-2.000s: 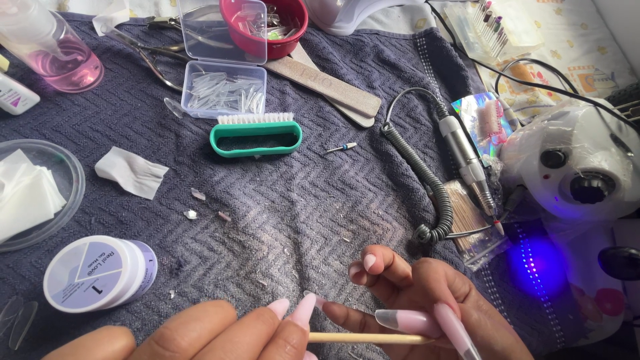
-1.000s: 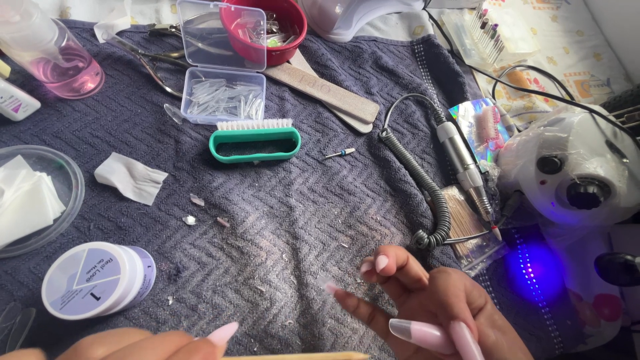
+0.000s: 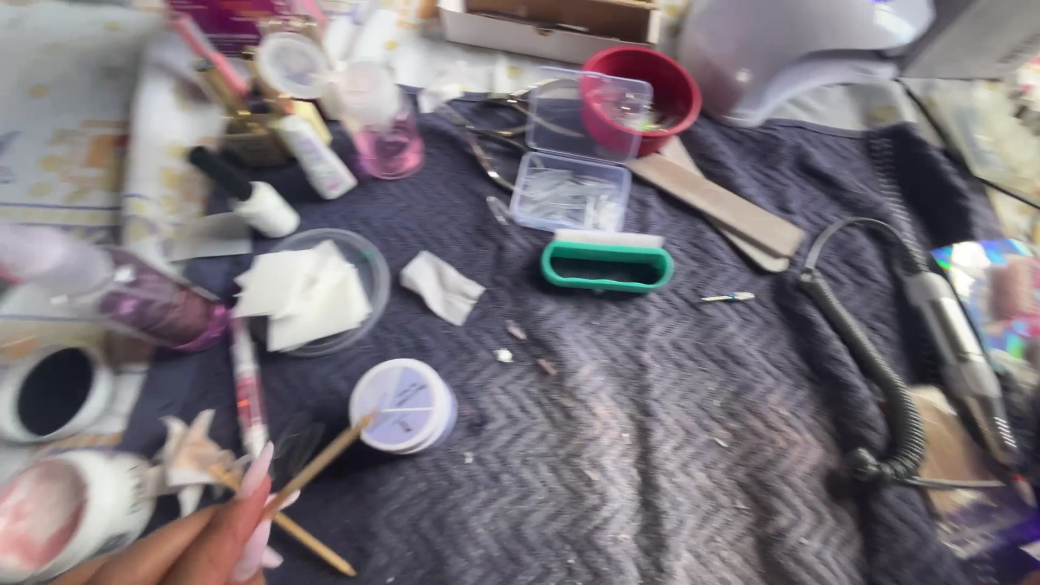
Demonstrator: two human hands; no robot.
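In the head view, my left hand (image 3: 203, 536) is at the lower left, with long pale pink nails. Its fingertips pinch a thin wooden stick (image 3: 321, 463), whose tip overlaps the lidded white jar (image 3: 398, 406) in the picture; contact cannot be told. A second wooden stick (image 3: 313, 544) passes behind the fingers, pointing down to the right. Left of the hand stands an open jar of pink material (image 3: 49, 512). A crumpled beige-white piece (image 3: 193, 455) and a slim tube with red markings (image 3: 248, 390) are just beyond the fingers. My right hand is out of view.
White wipes (image 3: 309, 292) fill a clear dish. Bottles (image 3: 386, 130) stand at upper left. A green nail brush (image 3: 608, 266), a box of clear tips (image 3: 569, 195), a red bowl (image 3: 642, 97) and nail files (image 3: 723, 207) lie beyond. A corded nail drill (image 3: 959, 349) is at right.
The view has swung left. My left hand now holds the stick at an upward slant near the jar; before, the stick lay level. My right hand has gone out of view.
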